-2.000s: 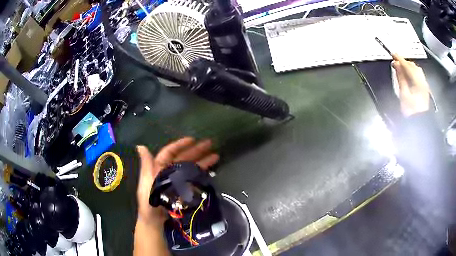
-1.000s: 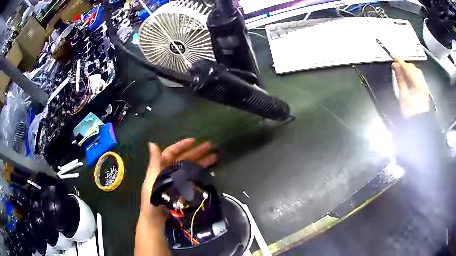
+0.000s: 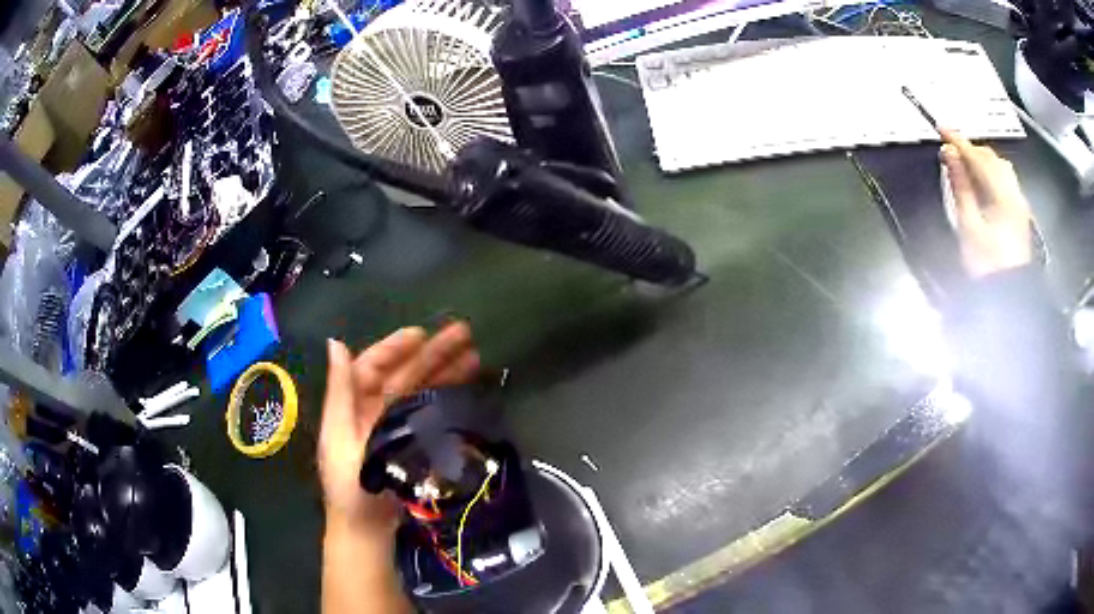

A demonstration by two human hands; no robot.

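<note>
The black camera head housing (image 3: 438, 438) is open toward me, with red, orange and yellow wires inside, on a round black-and-white base (image 3: 570, 540) at the bottom centre. My left hand (image 3: 378, 402) is behind and beside the housing's left side, thumb up and fingers extended. The housing hides part of the palm, so any contact is unclear. My right hand (image 3: 990, 210) is at the far right, over a white mouse (image 3: 950, 198) that it mostly hides. A thin dark pointed tool (image 3: 921, 110) sticks out from its fingers over the keyboard.
A black ribbed screwdriver (image 3: 600, 234) hangs over the mat before a beige fan (image 3: 420, 102). The keyboard (image 3: 816, 102) is at the top right. A yellow ring (image 3: 230, 414) with screws and a blue packet (image 3: 244, 345) are left. Black-and-white units (image 3: 198, 528) line the left edge.
My left hand's fingers have shifted a little to the left above the housing. The housing and my right hand have barely moved.
</note>
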